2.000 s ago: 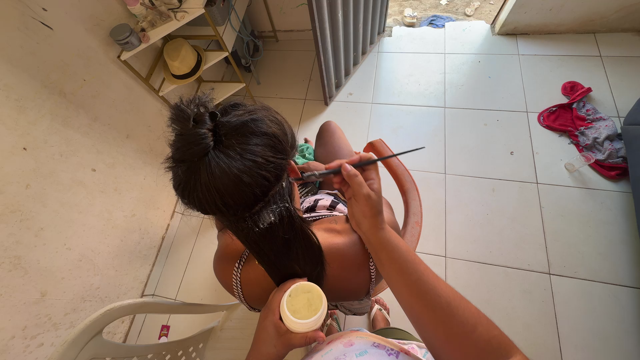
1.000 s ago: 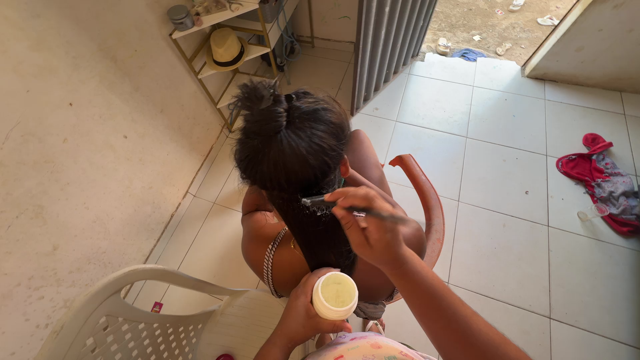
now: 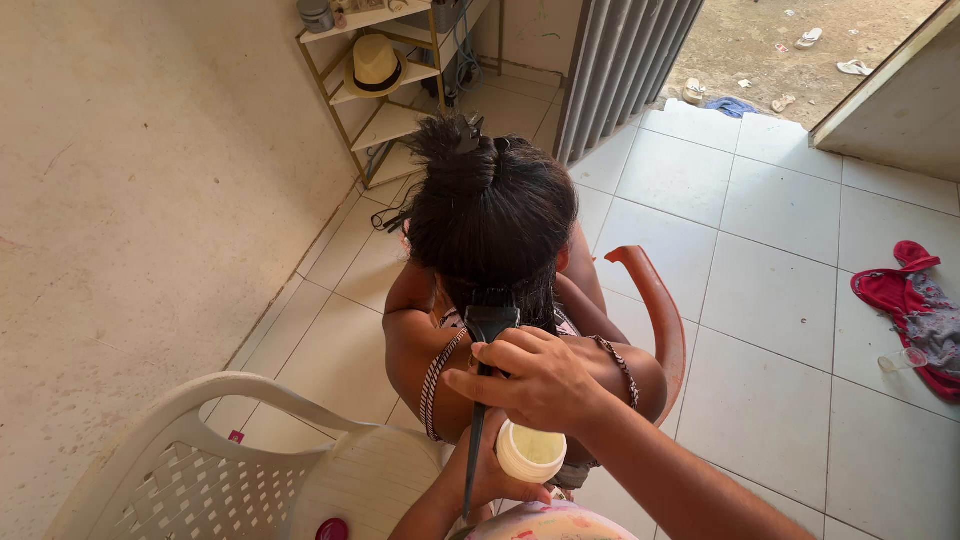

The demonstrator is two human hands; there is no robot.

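Observation:
A seated person's dark hair [image 3: 487,217] is partly gathered on top in a bun with a black clip [image 3: 469,135]. My right hand [image 3: 536,379] holds a black tint brush [image 3: 491,315] by its handle, and the bristles touch the lower hair at the nape. The tapered handle points down toward me. Below it, my left hand [image 3: 491,469] grips an open white plastic jar [image 3: 531,452] with pale cream inside. The right hand partly covers the left hand and the person's upper back.
A white plastic chair [image 3: 225,386] stands at the lower left, a pink lid [image 3: 332,529] on its seat. An orange-brown chair arm [image 3: 660,315] curves beside the person. A shelf rack [image 3: 386,124] holds a straw hat [image 3: 375,66]. Red and grey cloth [image 3: 911,315] lies on the floor.
My right hand with the brush has moved from the side of the hair to the middle of the nape. The brush handle, earlier pointing right, now points down. The left hand still holds the jar.

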